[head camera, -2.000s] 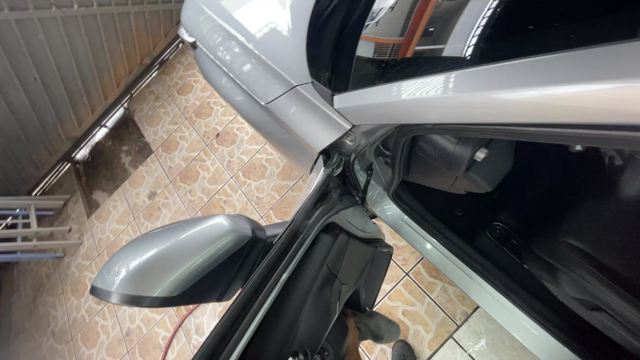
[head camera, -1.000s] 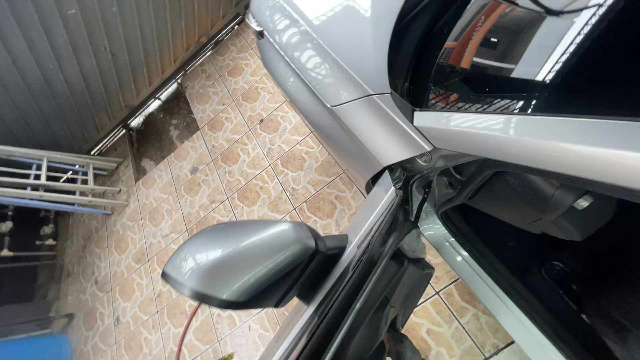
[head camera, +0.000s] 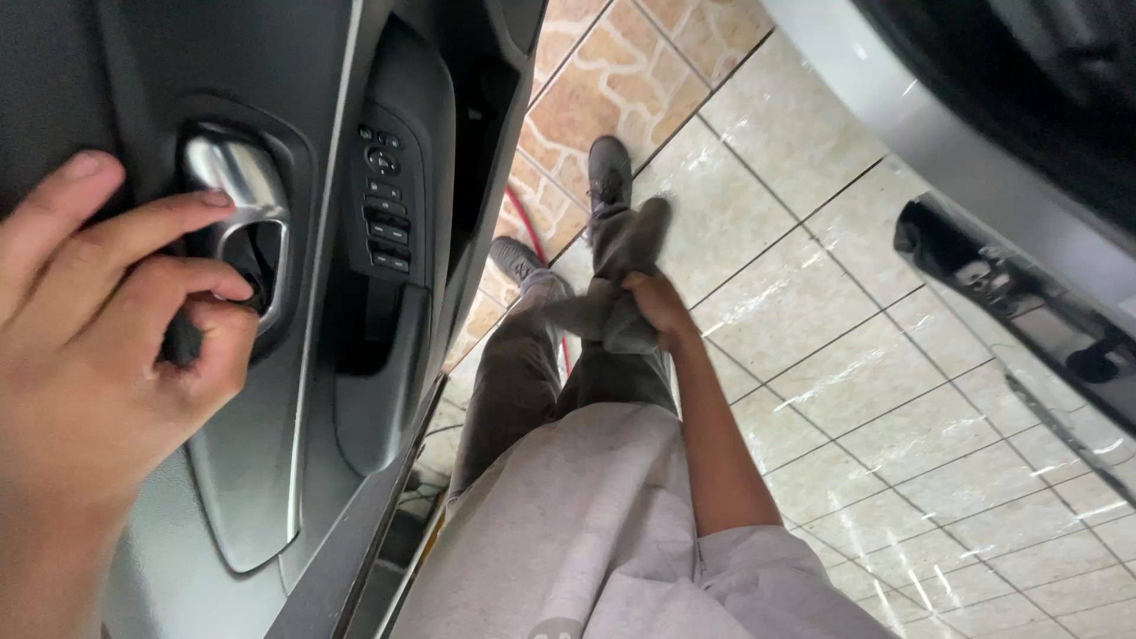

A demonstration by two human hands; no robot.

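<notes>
My left hand is at the inside door handle of a car, its thumb and index finger curled together by the metal rim of the handle recess. Another fingertip touches the silvery lever, and the other fingers are spread over the dark door panel. Whether the thumb and index finger grip the rim is not clear. In front of my legs, my right hand is closed on a bunched dark grey cloth, which is blurred and hangs out on both sides of the fist.
Window switches and an armrest are on the door, right of the handle. A red hose runs over the tiled floor behind my shoes. At the right is the silver car body with a dark sill part.
The view has swung from the outside mirror and windscreen side down to the door's inner panel and my legs. Both my hands now show, the right one with the cloth.
</notes>
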